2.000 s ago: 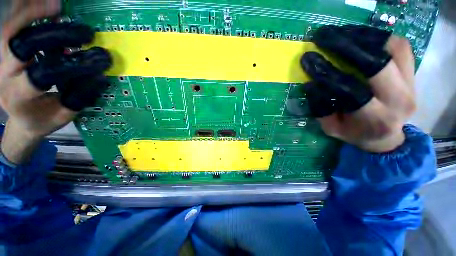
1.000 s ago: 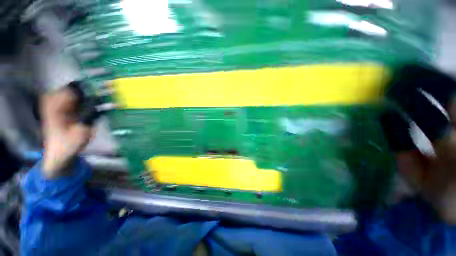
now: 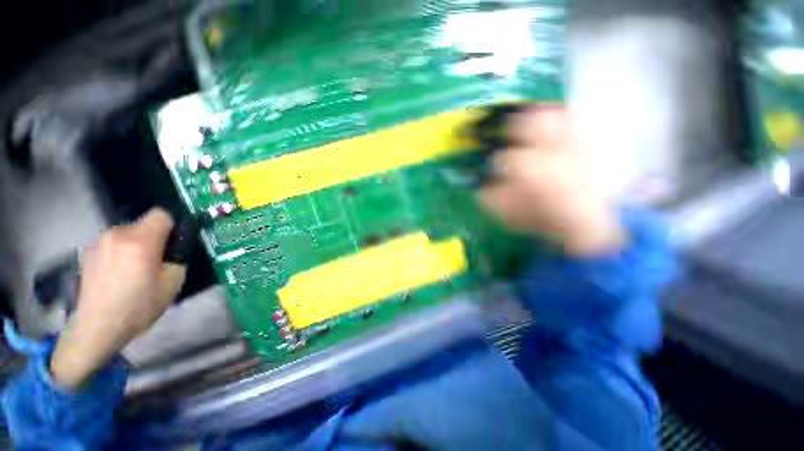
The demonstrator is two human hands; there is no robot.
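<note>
A large green circuit board lies in front of me, tilted in the view. A long yellow strip lies across its middle. A shorter yellow strip with a stepped edge lies near its front edge. My right hand, with black finger cots, is blurred over the long strip's right end and hides it. Whether it grips the strip is unclear. My left hand is off the board, beside its left edge. Its fingertips merge into a dark area, so I cannot see what they hold.
A metal rail runs along the board's front edge, close to my body. A black bin-like shape is left of the board. Part of another green board shows at the far right. White glare covers the board's upper part.
Both hands were on the long strip's ends two seconds ago. My left hand has come off the board to the left. The view has turned, so the board now appears tilted.
</note>
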